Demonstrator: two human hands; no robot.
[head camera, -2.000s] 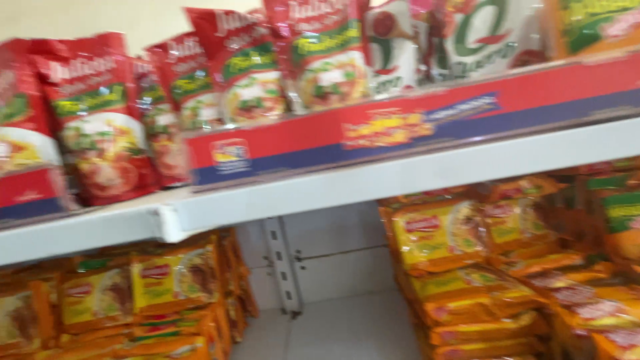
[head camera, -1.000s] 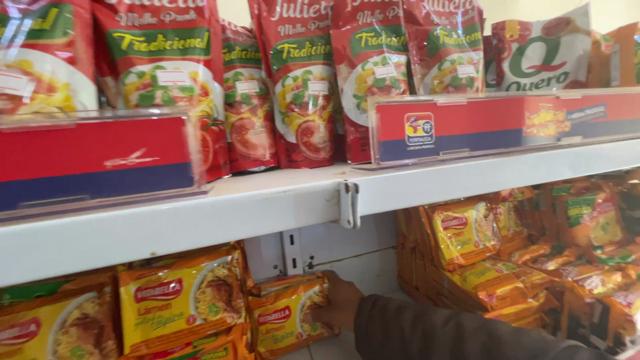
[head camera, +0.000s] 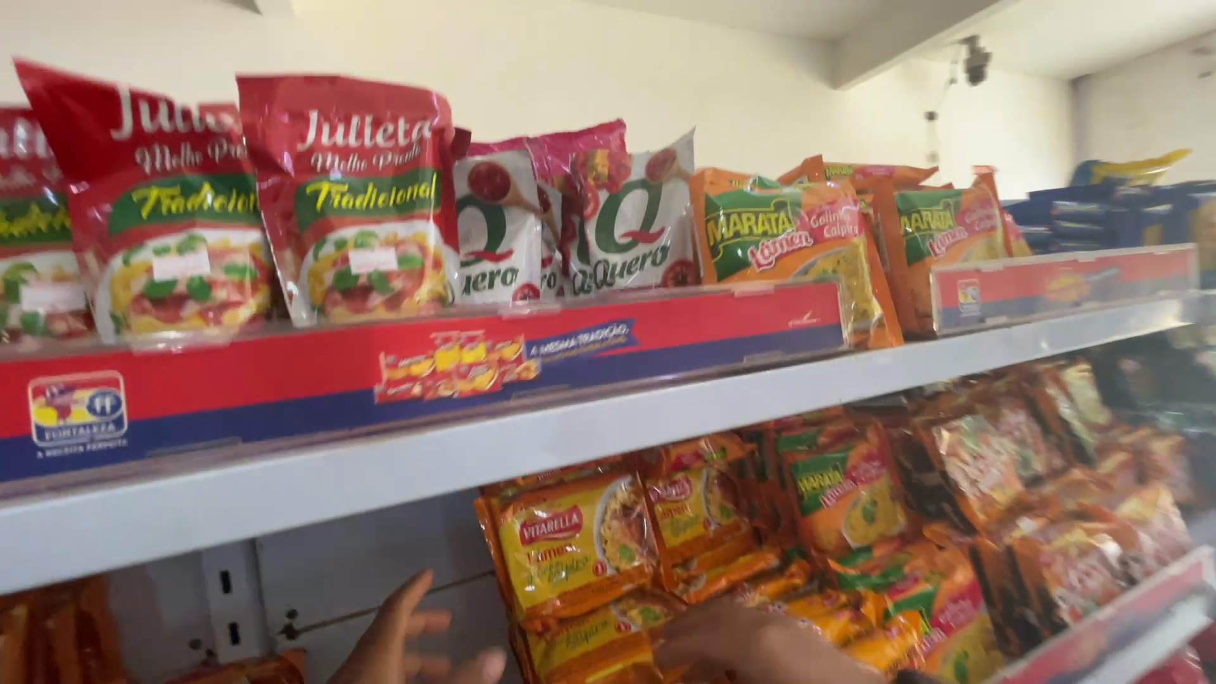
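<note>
Two bare hands reach into the lower shelf from the bottom edge of the head view. My left hand (head camera: 413, 636) has its fingers apart, with nothing in it, beside the stacked noodle packets. My right hand (head camera: 750, 641) is blurred and lies over the lower Vitarella noodle packet (head camera: 598, 632); its fingers are partly hidden, so a grip cannot be told. Just above it stands another yellow and orange Vitarella noodle packet (head camera: 578, 546). Orange and green Maratá noodle packets (head camera: 845, 489) are to the right.
The white upper shelf edge (head camera: 456, 442) crosses above both hands. On that shelf stand red Julieta sauce pouches (head camera: 351, 199), white Quero pouches (head camera: 632, 223) and more Maratá packets (head camera: 779, 237) behind a red and blue strip (head camera: 608, 332). A metal upright (head camera: 228, 598) stands at the lower left.
One second ago a single hand was at a noodle packet on the left stack; now two hands are in view by the right stack. The view has swung right.
</note>
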